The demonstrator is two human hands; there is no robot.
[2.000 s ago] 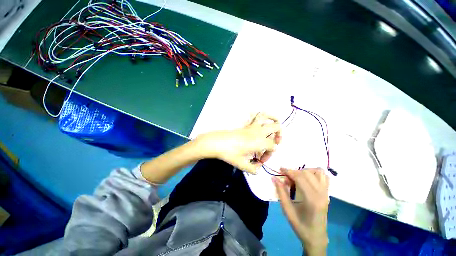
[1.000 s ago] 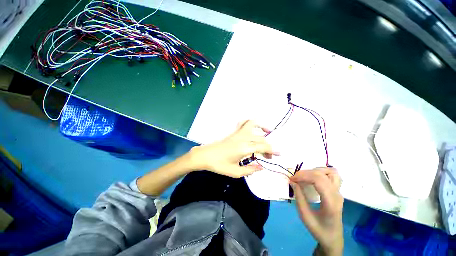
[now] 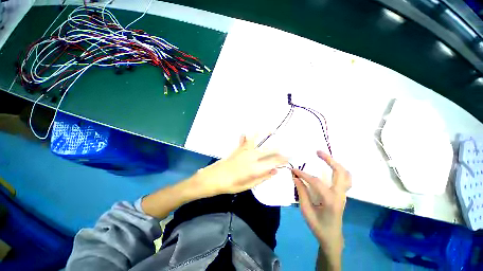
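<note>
A thin red and black wire harness (image 3: 321, 120) loops over a white panel at the bench's near edge. A small black connector (image 3: 289, 99) is at the top of the loop. My left hand (image 3: 241, 170) lies over the harness's left side, with a wire running under its fingertips; its grip is hidden. My right hand (image 3: 324, 197) pinches the wires between thumb and finger near a short dark strip (image 3: 302, 166), other fingers raised. The black connector at the left wire end is hidden by my left hand.
A bundle of white, red and black wires (image 3: 122, 45) lies on the green mat (image 3: 148, 114) at left. A white scalloped panel (image 3: 418, 145) and a dotted panel (image 3: 471, 182) are at right. Blue stools stand below the bench; a dark green belt runs beyond it.
The whole view has shifted, so the bench items appear further left. My left hand has come closer to my right hand and now covers the left connector. My right hand's index finger has lifted.
</note>
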